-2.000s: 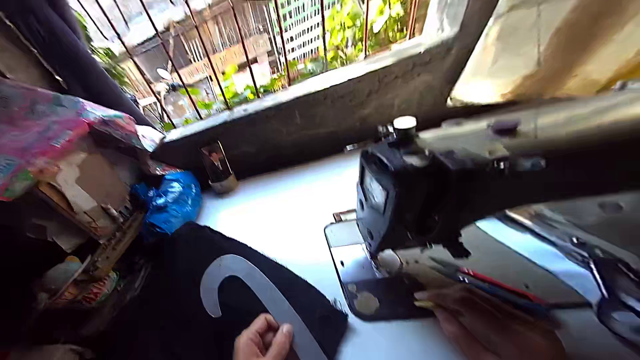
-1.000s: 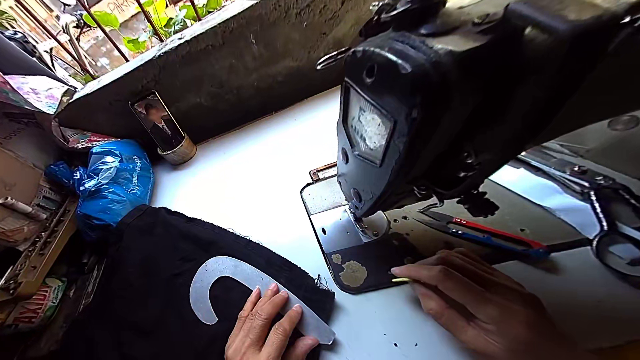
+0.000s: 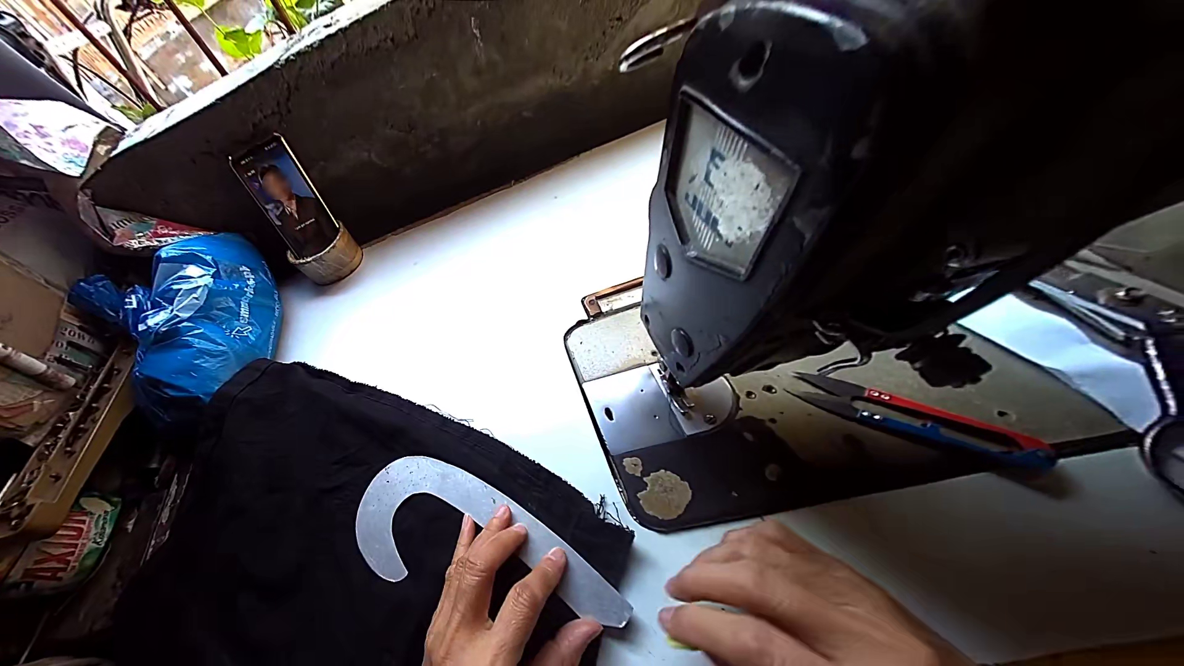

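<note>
Black fabric (image 3: pixel 305 481) with a frayed edge lies on the white table at lower left. On it rests a flat, hook-shaped grey template (image 3: pixel 425 476). My left hand (image 3: pixel 509 592) presses the template's straight part with spread fingertips. Just right of the template's end, my right hand (image 3: pixel 786 601) has its fingers closed on a small yellow-green piece, mostly hidden, perhaps tailor's chalk. Beyond it stands a dark sewing machine (image 3: pixel 768 185), its needle area above a metal plate. Thread snips (image 3: pixel 925 421) with red and blue handles lie on the machine bed.
A blue plastic bag (image 3: pixel 208 314) sits left of the fabric, beside boxes and a packet (image 3: pixel 69 546). A phone (image 3: pixel 285 199) leans in a round holder (image 3: pixel 331 259) by the concrete wall (image 3: pixel 444 102). Large scissors (image 3: pixel 1161 398) lie at the right edge.
My left hand has settled flatter over the template. My right hand has moved off the edge of the machine bed toward the template's end. The view has shifted down and closer.
</note>
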